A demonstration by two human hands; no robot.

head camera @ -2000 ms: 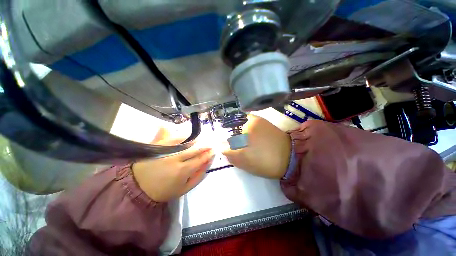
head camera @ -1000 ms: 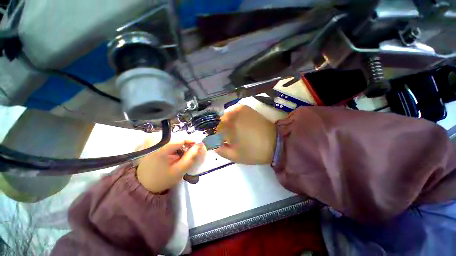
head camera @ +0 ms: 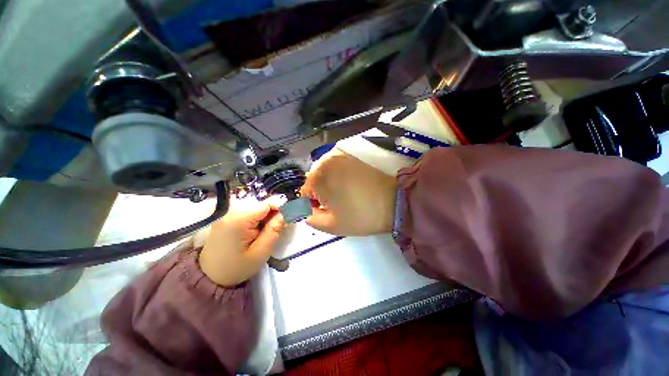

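Observation:
My left hand (head camera: 236,241) is below the needle area, thumb and finger pinched on a small edge of white fabric (head camera: 150,217). The fabric is overexposed and spreads out to the left. My right hand (head camera: 351,194) is close on the right, fingers curled; whether it holds fabric is hidden. A grey-blue knob (head camera: 296,211) shows between the fingertips and covers part of them. The round dark tension part (head camera: 284,181) is just above. The needle and presser foot cannot be made out. The sewing machine head (head camera: 257,103) hangs over the hands.
Blue-handled thread snips (head camera: 411,142) lie beyond my right hand. A dark phone with a reddish edge (head camera: 449,119) is behind them, with a glossy black device (head camera: 612,125) to its right. A curved bar (head camera: 147,242) crosses at left. A measuring strip (head camera: 374,321) runs along the table's front edge.
The view has shifted, so the machine head sits further left. The hands have drawn slightly apart from the bright spot, and the left fingertips now pinch near the knob. More of the snips shows.

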